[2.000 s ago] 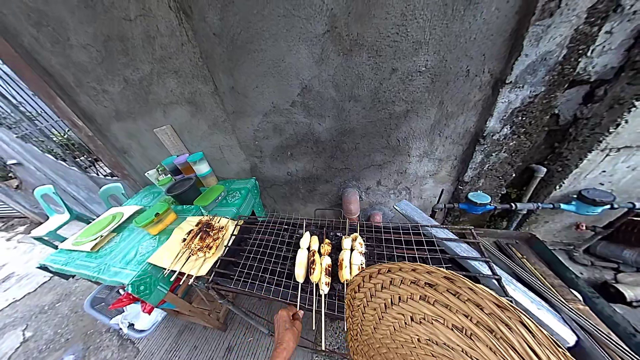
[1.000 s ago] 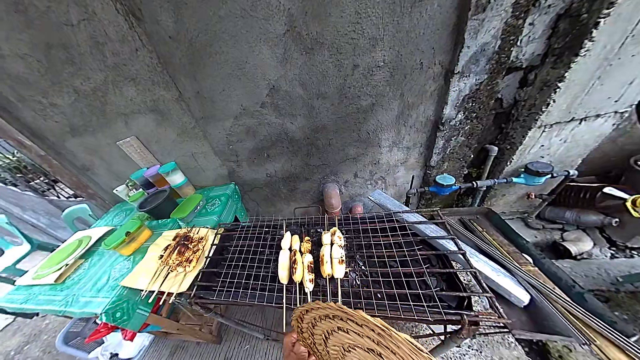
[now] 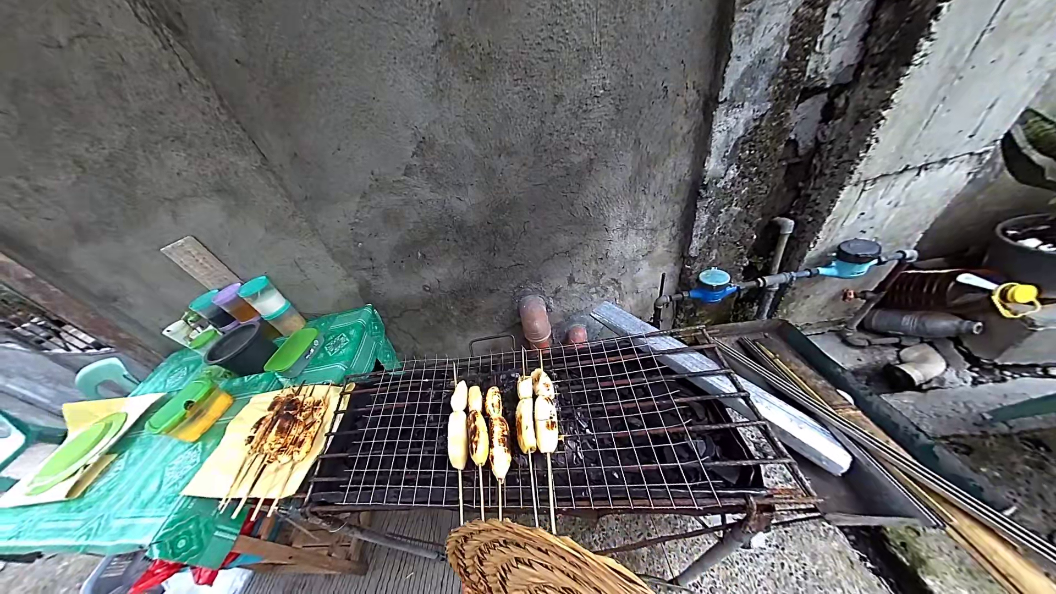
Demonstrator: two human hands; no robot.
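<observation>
The woven fan (image 3: 536,561) rises from the bottom edge, near the lower ends of the skewers. Neither of my hands can be made out, and whatever holds the fan is out of sight. Several skewers of peeled bananas, among them a pale one (image 3: 458,429) and a browned one (image 3: 499,437), lie on the wire grill grate (image 3: 388,470). Dark coals (image 3: 643,404) show beneath the mesh. To the left, charred skewered food (image 3: 289,425) rests on yellowish paper (image 3: 210,470).
A table with a green cloth (image 3: 107,503) holds a green-lidded container (image 3: 190,412), a dark pot (image 3: 243,351) and lidded containers. A metal bar (image 3: 742,396) slants over the grill's right side. Long rods (image 3: 866,445) lie beyond it. A concrete wall (image 3: 462,165) stands behind.
A hand seen below the banana skewers in the earlier frames no longer shows. The fan has moved down and left from over the grill's right front. The view has turned somewhat right.
</observation>
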